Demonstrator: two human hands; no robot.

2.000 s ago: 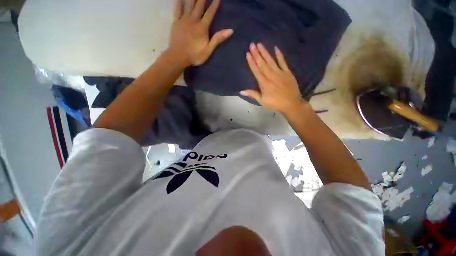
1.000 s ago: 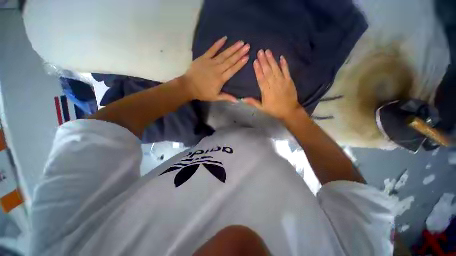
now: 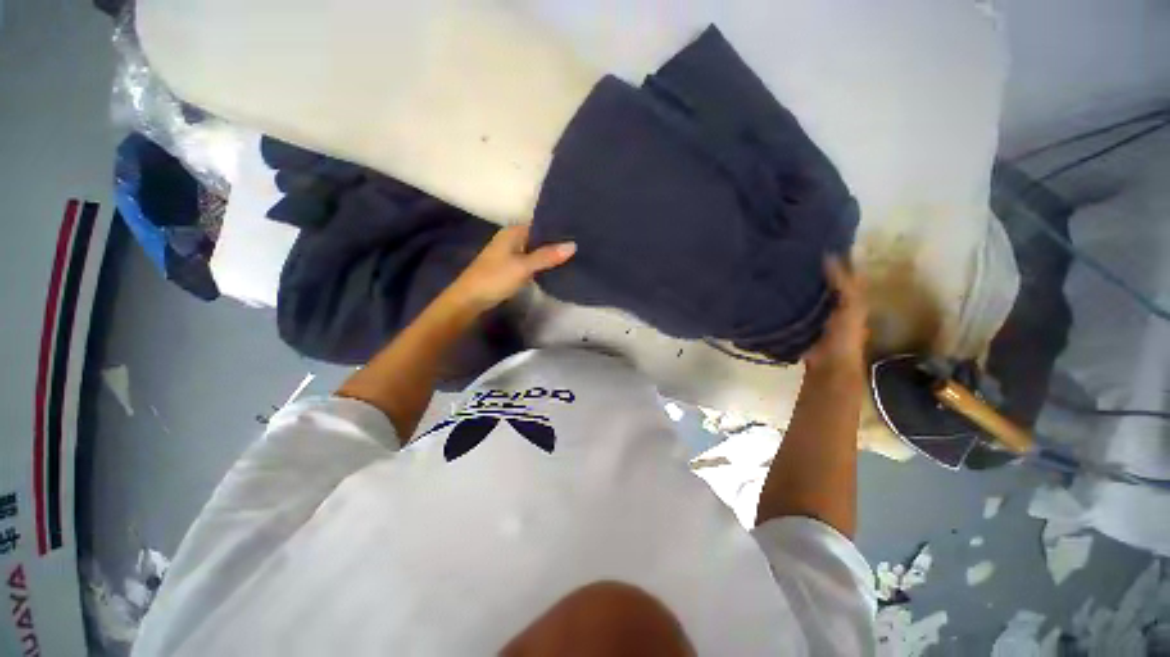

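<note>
A dark navy-grey garment (image 3: 680, 205) lies on the cream ironing table, its far edge split into two flaps and its right side bunched in folds. My left hand (image 3: 513, 263) holds its near left corner, thumb on top and the fingers hidden under the cloth. My right hand (image 3: 842, 315) grips the gathered right end, the fingers partly hidden. The steam iron (image 3: 943, 408), with an orange-yellow handle, rests at the table's right front, just right of my right wrist.
The cream padded board (image 3: 347, 84) runs to the upper left. A brown scorch stain (image 3: 905, 289) lies behind the iron. A crumpled dark garment pile (image 3: 372, 263) hangs below the board at left. Hoses and cables (image 3: 1103, 266) trail at right. White scraps litter the grey floor (image 3: 821, 616).
My hands, before flat on the cloth, have moved apart and now hold its two ends. The garment has shifted nearer and is more gathered at right. The view has turned.
</note>
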